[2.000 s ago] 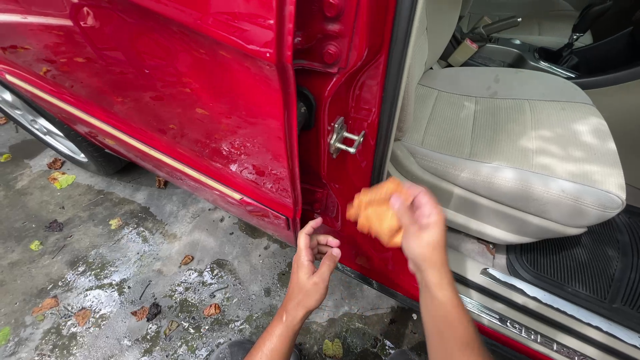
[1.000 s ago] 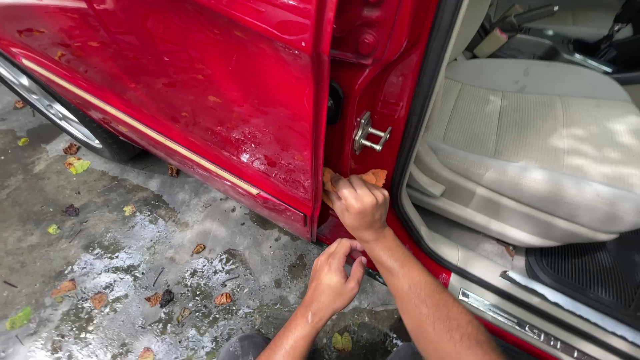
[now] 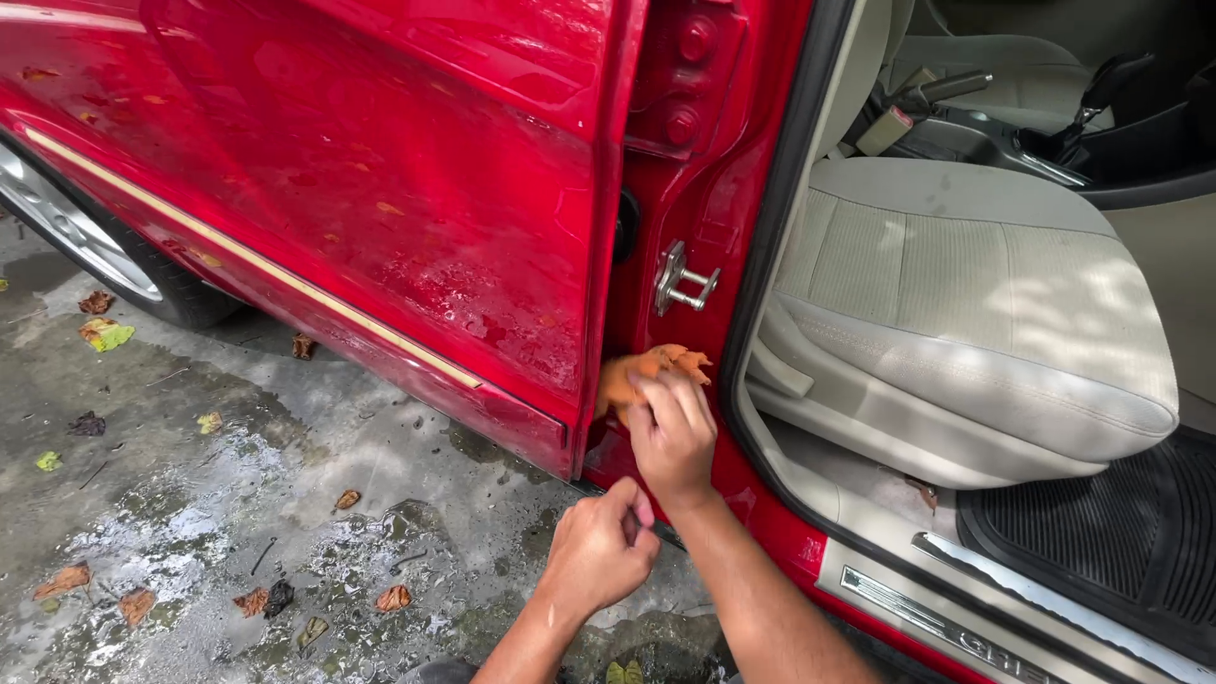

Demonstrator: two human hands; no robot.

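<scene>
An orange cloth (image 3: 655, 372) is pinched in my right hand (image 3: 676, 437), which presses it against the red door pillar (image 3: 727, 214) of a car, low in the gap beside the rear edge of the closed-looking red door panel (image 3: 475, 218). The metal door striker (image 3: 686, 280) sits just above the cloth. My left hand (image 3: 603, 541) is below and to the left of the right one, near the sill, its fingers curled with nothing seen in them. Part of the cloth is hidden behind the right fingers and the panel edge.
To the right are a beige seat (image 3: 969, 285), a black floor mat (image 3: 1092, 532) and a door sill trim plate (image 3: 931, 617). A wheel (image 3: 76, 228) stands at the left. Wet concrete (image 3: 380, 475) with scattered leaves lies below.
Two seconds ago my right hand held the cloth in front of the sill and seat; it has moved left to the pillar. My left hand's fingers, apart then, are now curled.
</scene>
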